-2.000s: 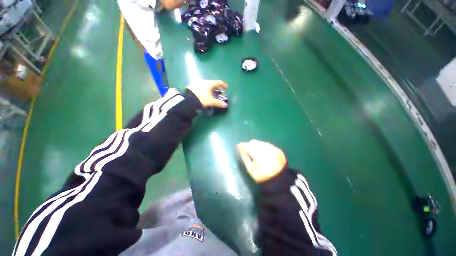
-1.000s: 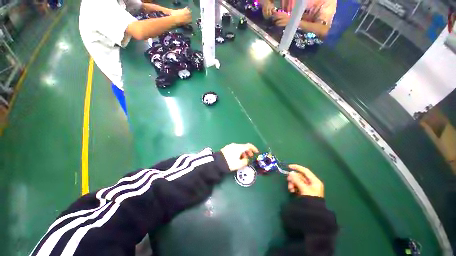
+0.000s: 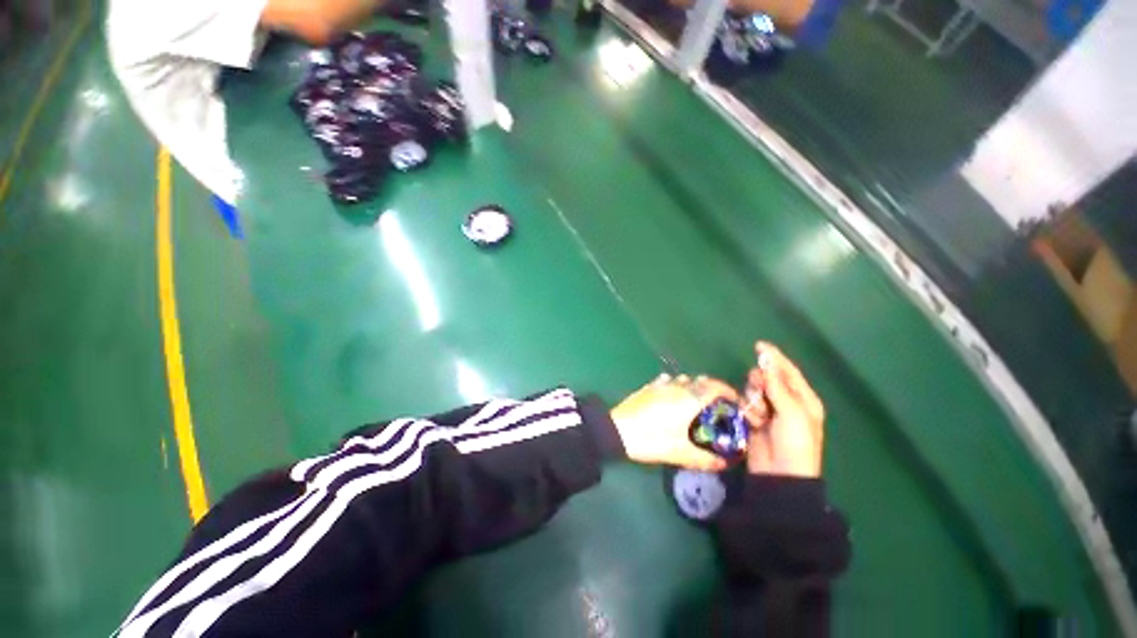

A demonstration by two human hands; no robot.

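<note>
My left hand [image 3: 673, 421] holds a small black speaker housing [image 3: 719, 428]. Its open end faces up and shows a circuit board with blue and green bright specks. My right hand [image 3: 783, 418] is at the housing's right side with bent fingers; whether it grips something small there is too blurred to tell. A pale disc [image 3: 700, 494] with dark marks lies just below the hands, close to my right sleeve. Any wires between disc and housing are hidden or blurred.
A single black-rimmed white disc [image 3: 488, 226] lies on the green surface. A pile of black units [image 3: 368, 106] lies left of a grey post [image 3: 471, 62]. A person in a white top stands at upper left. A pale metal rail [image 3: 873, 237] curves along the right, with a cardboard box [image 3: 1087, 277] beyond.
The view has shifted. My left hand has moved from beside the housing to around it. My right hand has come closer to the housing. The disc now lies below both hands.
</note>
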